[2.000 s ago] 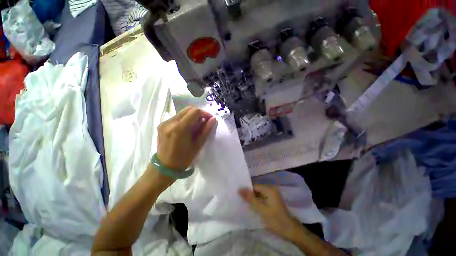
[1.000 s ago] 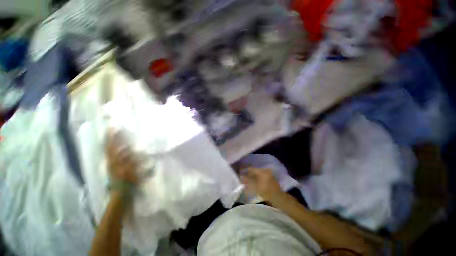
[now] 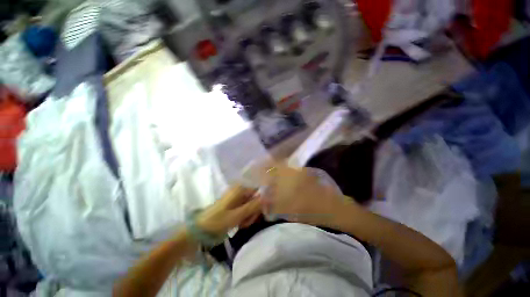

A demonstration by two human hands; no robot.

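White cloth (image 3: 197,122) lies over the tabletop left of the needle area and reaches down to my hands. My left hand (image 3: 229,210), with a green bangle at the wrist, is at the cloth's near edge, its fingers bent against my right hand. My right hand (image 3: 299,194) holds the cloth's near corner. The overlock machine (image 3: 229,58), with a red oval badge, stands beyond the cloth, its needle area brightly lit. A narrow whitish strip (image 3: 319,136) sticks out above my right hand. The picture is blurred, so the finger grip is partly unclear.
A big white pile (image 3: 64,191) lies at left beside a dark blue-grey strip (image 3: 104,127). A white heap (image 3: 427,191) over blue cloth (image 3: 476,130) is at right. Red plastic (image 3: 491,26) hangs at the upper right. White cloth (image 3: 302,261) covers my lap.
My left hand has moved from the needle area across the cloth down to my right hand. The cloth has shifted away from the needle toward me. The whitish strip now shows by my right hand.
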